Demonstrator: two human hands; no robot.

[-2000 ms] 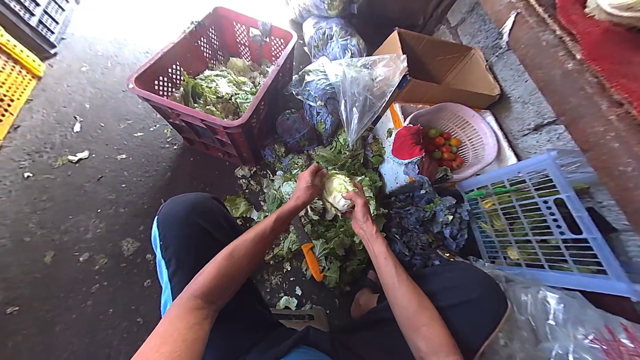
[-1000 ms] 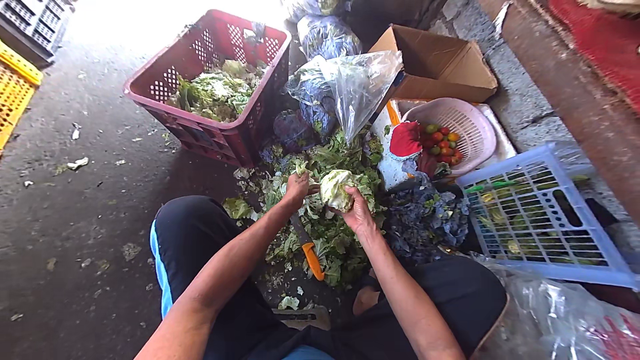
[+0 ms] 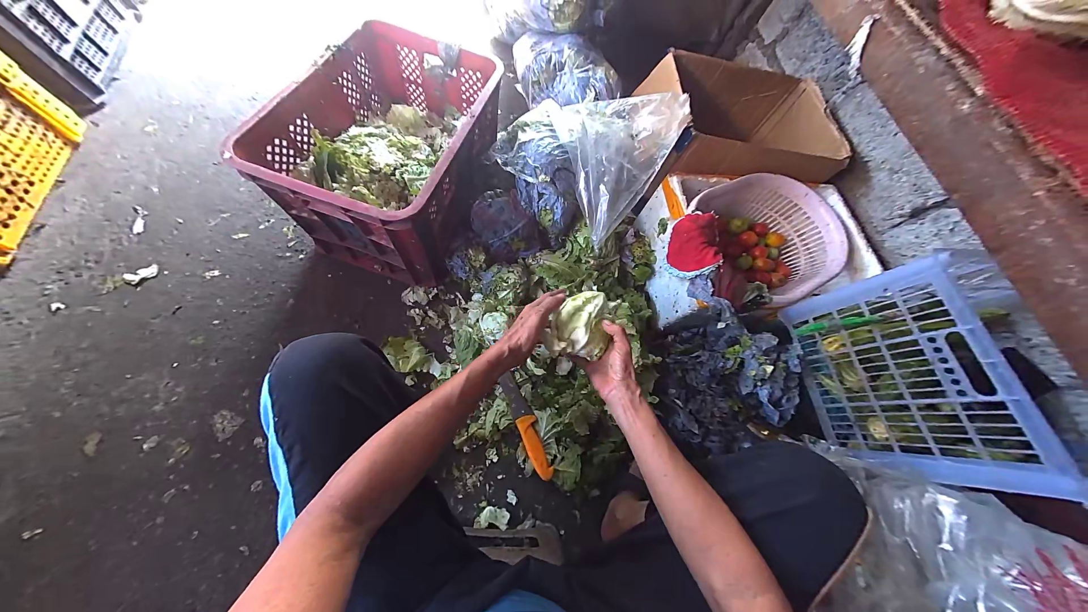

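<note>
A pale green head of cabbage [image 3: 579, 325] is held above a heap of loose green leaves [image 3: 557, 416]. My right hand [image 3: 609, 361] grips it from the right and below, the thumb on its side. My left hand [image 3: 529, 328] lies along its left side with the fingers stretched out; whether the fingertips touch it is hard to tell. Below the hands, a knife with an orange handle [image 3: 534, 446] rests on the leaves, its dark blade pointing up toward my left wrist.
A maroon plastic crate [image 3: 340, 200] holds leaves. Bagged purplish cabbages [image 3: 565, 72], a cardboard box [image 3: 765, 115], a pink basket [image 3: 820, 229] with tomatoes [image 3: 761, 251], dark purple leaves [image 3: 722, 374] and a pale blue crate [image 3: 935, 374] stand around the heap. A yellow crate [image 3: 34, 153] is far left.
My left hand's fingers have gone from curled to stretched out beside the cabbage. The cabbage has been turned in my right hand. The knife lies where it was.
</note>
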